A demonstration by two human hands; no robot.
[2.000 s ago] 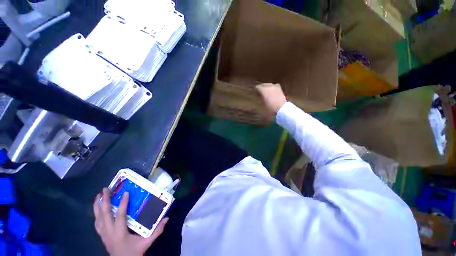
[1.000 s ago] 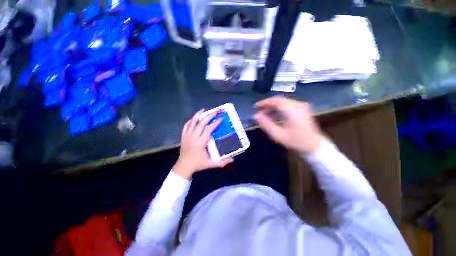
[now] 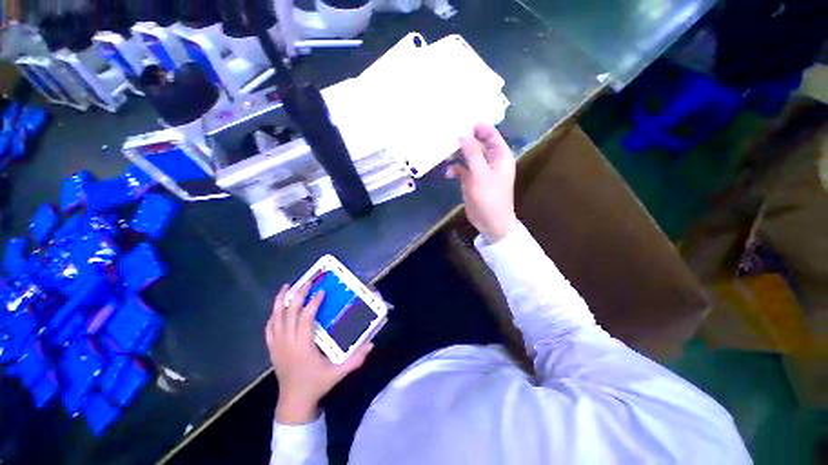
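My left hand (image 3: 304, 350) holds a white camera housing base (image 3: 365, 300) at the bench's front edge. Its open side faces up, with blue filling and a dark rectangle inside, and fingers lie over the blue part. My right hand (image 3: 487, 177) is raised at the near edge of the stacks of white back cover plates (image 3: 399, 104), fingers bent. Whether its fingertips touch a plate or hold something small cannot be told. The silver-grey screw feeder (image 3: 295, 204) stands left of the stacks.
A black cord or sleeve (image 3: 327, 145) crosses beside the feeder. Blue wrapped blocks (image 3: 86, 291) lie piled on the left of the dark bench mat (image 3: 227, 272). Camera units (image 3: 195, 59) stand at the back left. A brown cardboard box (image 3: 590, 236) is beyond the bench edge on the right.
The view has swung twice. My right hand has gone from the cardboard box, past the housing, to the cover plate stacks. My left hand still holds the housing.
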